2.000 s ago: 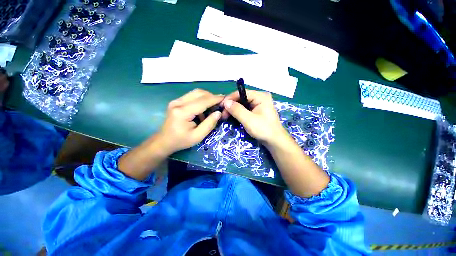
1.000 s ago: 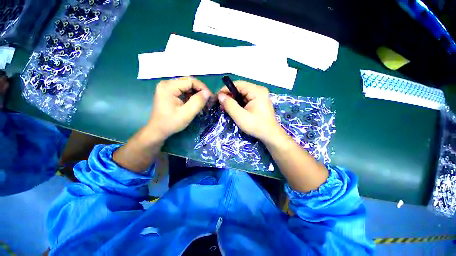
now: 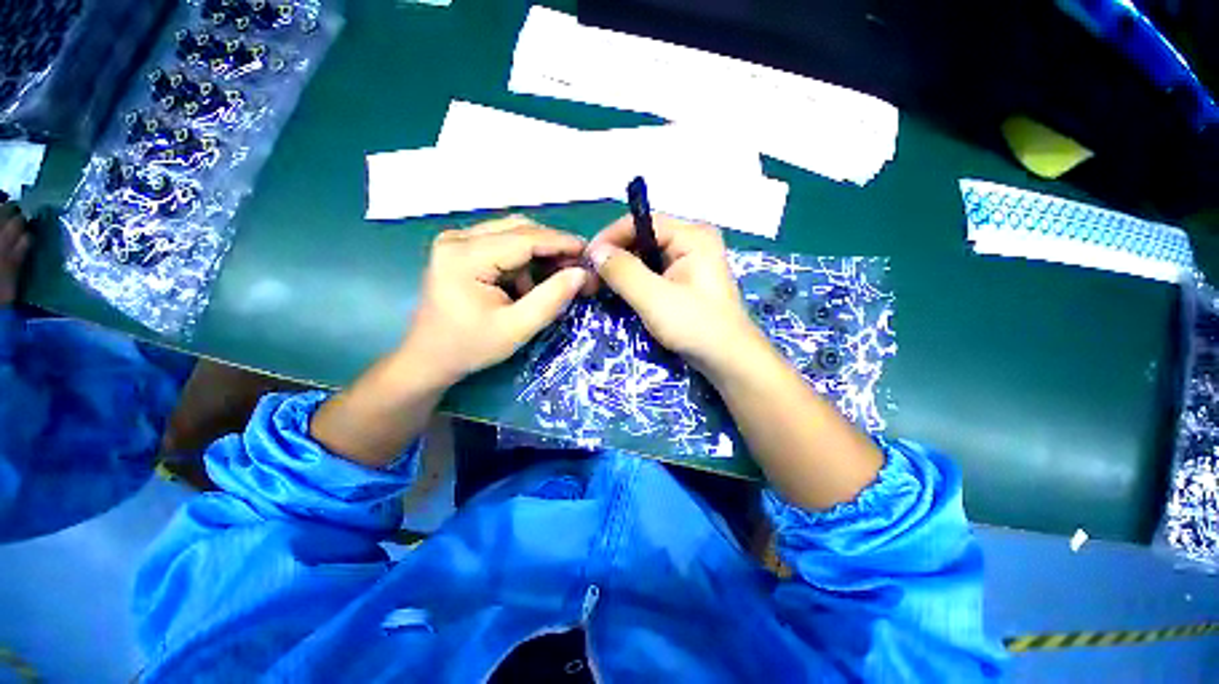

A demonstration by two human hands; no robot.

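My right hand (image 3: 682,287) is closed around black tweezers (image 3: 643,221), whose upper end sticks up past the fingers. My left hand (image 3: 495,297) is beside it, thumb and forefinger pinched on a small dark piece, probably a round component; its shape is mostly hidden by the fingers. The fingertips of both hands meet or nearly meet. Below and right of them lies clear plastic film (image 3: 862,314) with strong glare. Small round black components (image 3: 828,358) show on it. The tweezers' tip is hidden between the hands.
White liner strips (image 3: 575,167) overlap behind the hands. A strip with blue rings (image 3: 1076,227) lies at the right, near a yellow piece (image 3: 1045,147). Filled component packs lie at far left (image 3: 167,160) and far right (image 3: 1194,468). Another person's blue sleeve (image 3: 80,421) is at the left edge.
The hands parted slightly a second ago and are now together again. The tweezers have tilted from leaning left to more upright.
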